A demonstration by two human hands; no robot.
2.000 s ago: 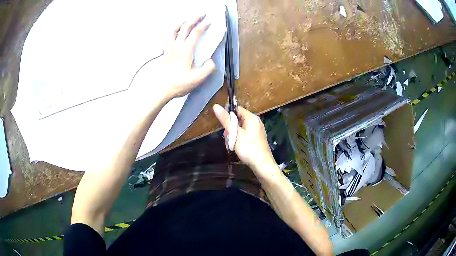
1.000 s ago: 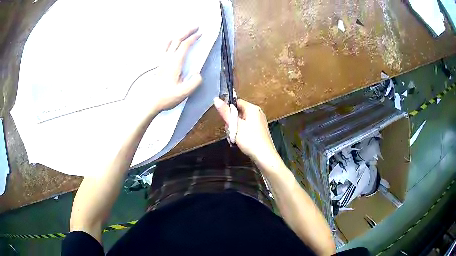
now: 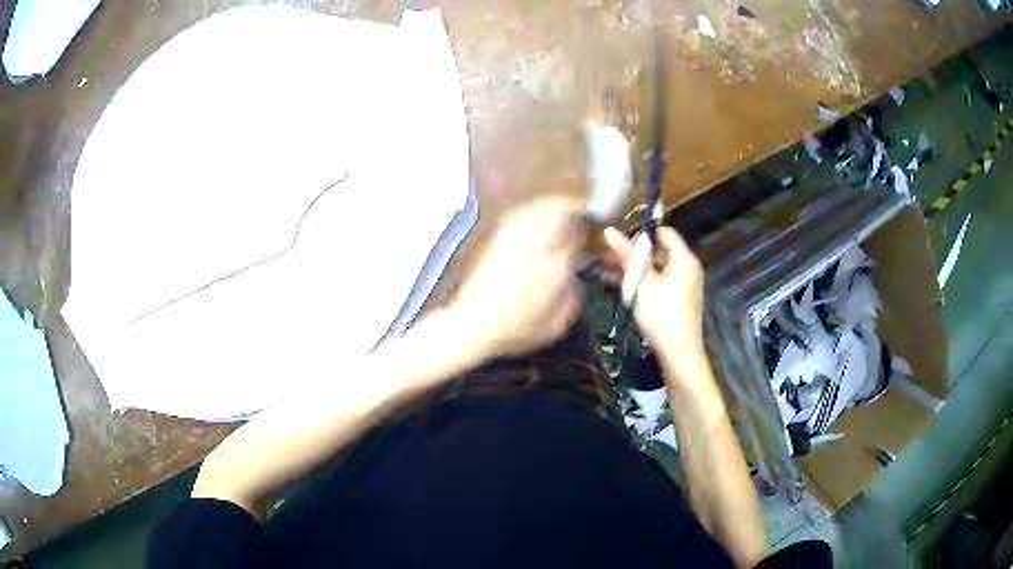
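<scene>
A large white ply stack with a paper pattern (image 3: 256,211) lies on the brown table at the left, a dark line drawn on it and darker layers showing at its right edge. My left hand (image 3: 539,267) is blurred, at the table's front edge right of the stack. It is closed around a blurred white offcut (image 3: 608,172) that sticks up from it. My right hand (image 3: 667,283) holds the shears (image 3: 655,145) by the white-wrapped handles, dark blades pointing up and away. The blades look closed but are blurred. The hands are close together.
An open brown carton (image 3: 905,300) full of scraps stands on the green floor at the right. Pale blue cut panels (image 3: 28,389) lie at the table's left. Scraps lie on the floor beyond the carton. The table (image 3: 533,67) has a worn surface.
My left hand has left the paper, moved right and taken hold of the offcut. The shears have moved right, away from the stack. The view has shifted.
</scene>
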